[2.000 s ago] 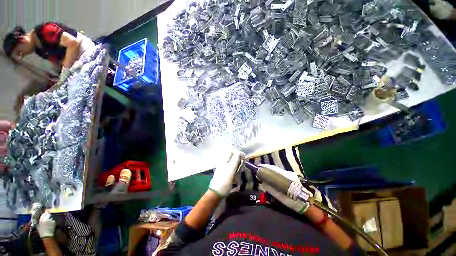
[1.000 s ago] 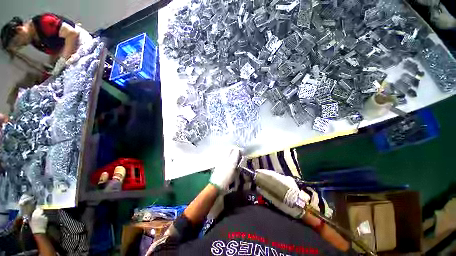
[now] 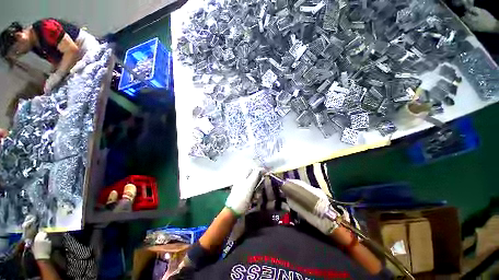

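Note:
My left hand (image 3: 244,191), in a white glove, is at the near edge of the white table with its fingers closed at the tool's tip. A small piece seems to be in the fingertips, too small and blurred to name. My right hand (image 3: 315,210), also gloved, holds a silver-tan cylindrical hand tool (image 3: 300,194) that points left, its thin tip touching or almost touching the left fingertips. A heap of grey metal parts (image 3: 328,60) covers the table. A flat patch of small bright pieces (image 3: 253,123) lies near its front edge.
The white table's edge (image 3: 350,151) runs in front. A tan cup or roll (image 3: 418,108) stands at right. Blue crates (image 3: 143,66) are left and right, a red crate (image 3: 145,192) lower left, and a cardboard box (image 3: 414,240) lower right. Other workers (image 3: 57,44) are at left.
The tool and my right hand have shifted slightly, and the tool's tip remains by my left fingertips. The worker at upper left has moved an arm. The table heap looks unchanged.

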